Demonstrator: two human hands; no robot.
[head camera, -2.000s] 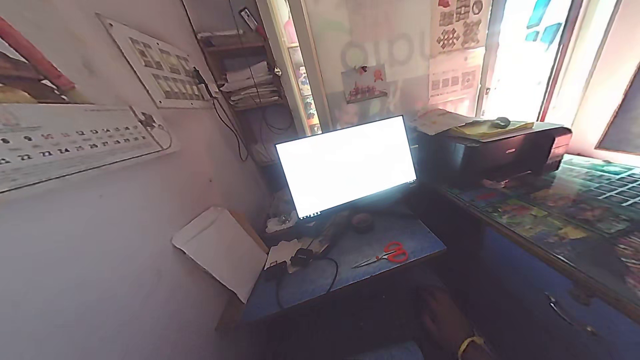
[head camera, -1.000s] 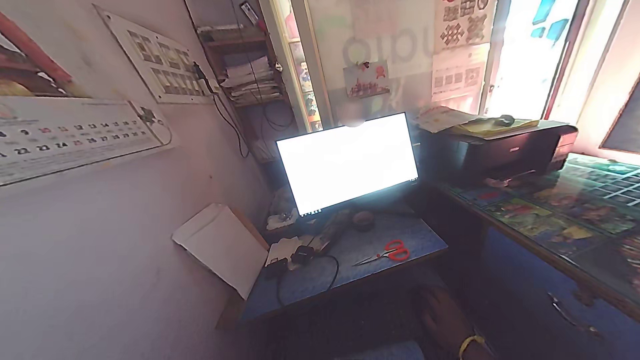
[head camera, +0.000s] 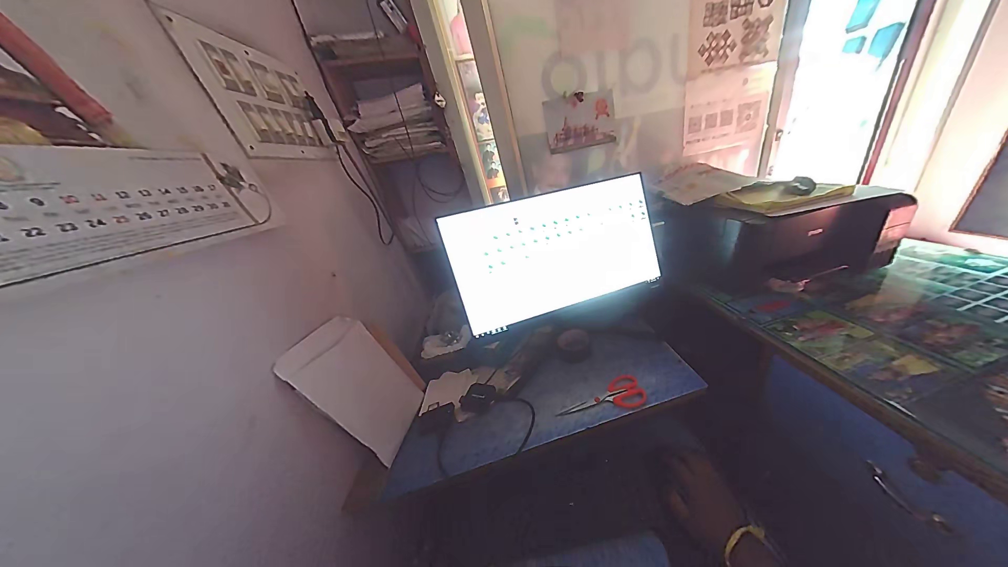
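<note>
My right hand (head camera: 697, 496), with a yellow band (head camera: 744, 539) at its wrist, is low in the dark area below the blue desk (head camera: 567, 394). Its fingers blend into the shadow, and whether something lies under them I cannot tell. On the desk above it lie scissors with red handles (head camera: 626, 391), their blades pointing left. A lit monitor (head camera: 551, 256) stands at the back of the desk. Black connectors (head camera: 476, 398) with a cable lie left of the scissors, and a dark round object (head camera: 573, 342) sits below the screen. My left hand is out of view.
A white envelope (head camera: 354, 386) leans on the wall at the desk's left. A black printer (head camera: 811, 228) with papers on top stands on the glass-topped counter (head camera: 866, 339) at right. Shelves (head camera: 402, 118) with stacked papers are behind. A calendar (head camera: 118, 213) hangs on the left wall.
The screen, plain white in the earlier frames, now shows rows of small green marks. My right hand stays in about the same place.
</note>
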